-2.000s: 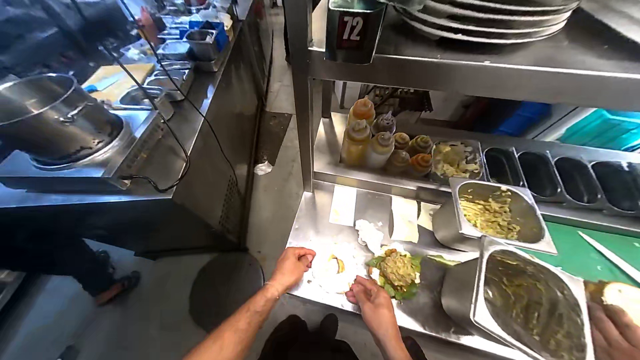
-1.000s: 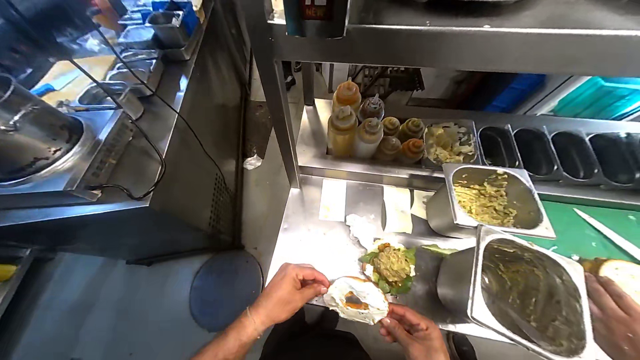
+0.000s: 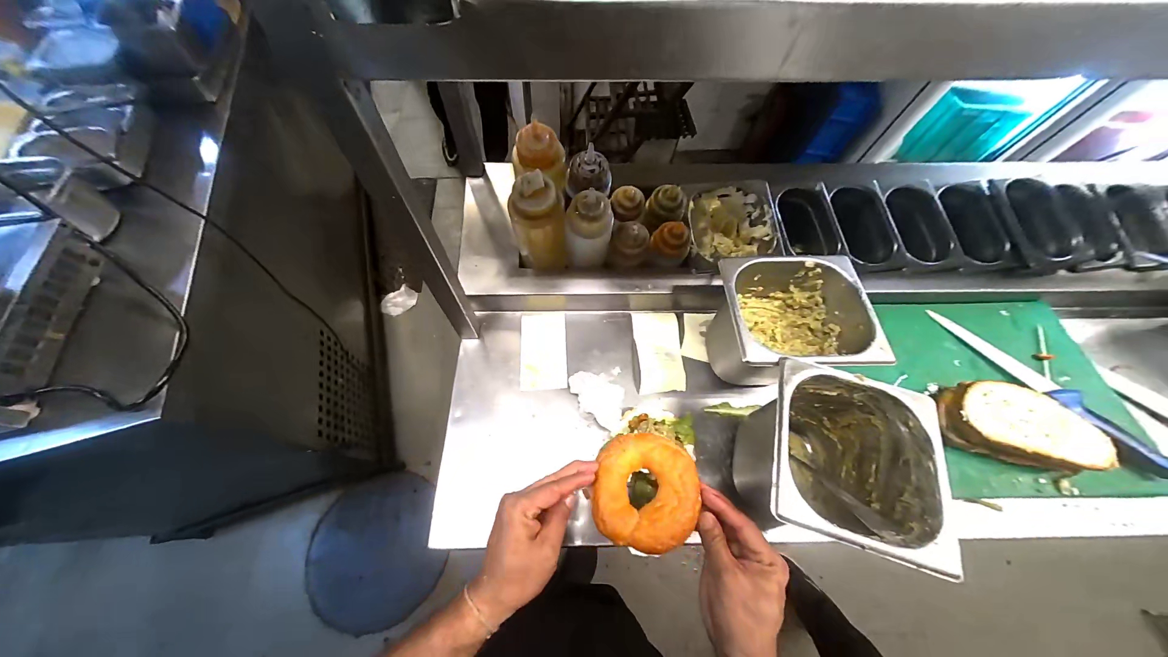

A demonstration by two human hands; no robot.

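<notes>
Between my two hands I hold a golden ring-shaped bun half (image 3: 671, 511), crust side up. My left hand (image 3: 534, 534) grips its left edge, and my right hand (image 3: 741, 566) pinches the right edge. The bun covers most of a filled bun base (image 3: 680, 427), whose green leaves and chunky topping show behind it. A white creamy lump (image 3: 599, 398) lies on the steel counter (image 3: 497, 456) just beyond. To the right stand a steel pan of yellowish chunky filling (image 3: 789, 315) and a nearly emptied steel pan (image 3: 867, 465) with smears inside.
Squeeze bottles (image 3: 587, 228) and small steel containers (image 3: 922, 224) line the back ledge. A green cutting board (image 3: 967, 342) at right carries a knife (image 3: 990, 347) and a cut bread loaf (image 3: 1036, 427). Paper slips (image 3: 543, 351) lie on the counter. A steel post (image 3: 411, 210) rises at left.
Both hands have turned the bun half over: its white spread side showed a second ago, its golden crust shows now. It has moved over the filled base. The other person's hand at right is out of view.
</notes>
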